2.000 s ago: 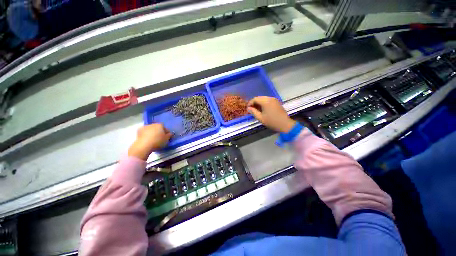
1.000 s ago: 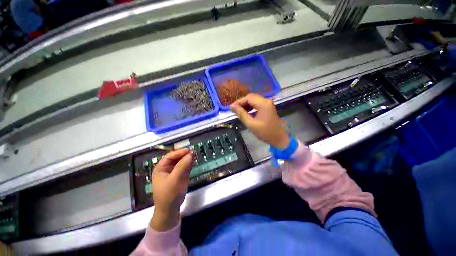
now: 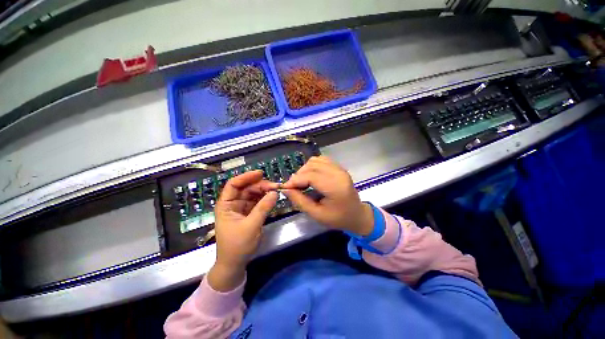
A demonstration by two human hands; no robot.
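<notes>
My left hand and my right hand meet over the circuit board, fingertips almost touching. A tiny thin component shows between the fingertips, pinched by both hands; its colour is hard to tell. The board lies in a black carrier and bears a row of dark upright parts; my hands hide its right half. Behind it stand the left parts bin with a heap of grey leaded components, and the right parts bin with orange leaded components.
A silver conveyor rail runs between my body and the carriers. More carriers with boards lie to the right. A red holder sits on the ledge left of the bins. Blue crates are below right. Part of another person shows at the upper right edge.
My right hand has moved from the right bin down to the left, over the board. My left hand has left the left bin and now meets it. The view has shifted, with the bins higher.
</notes>
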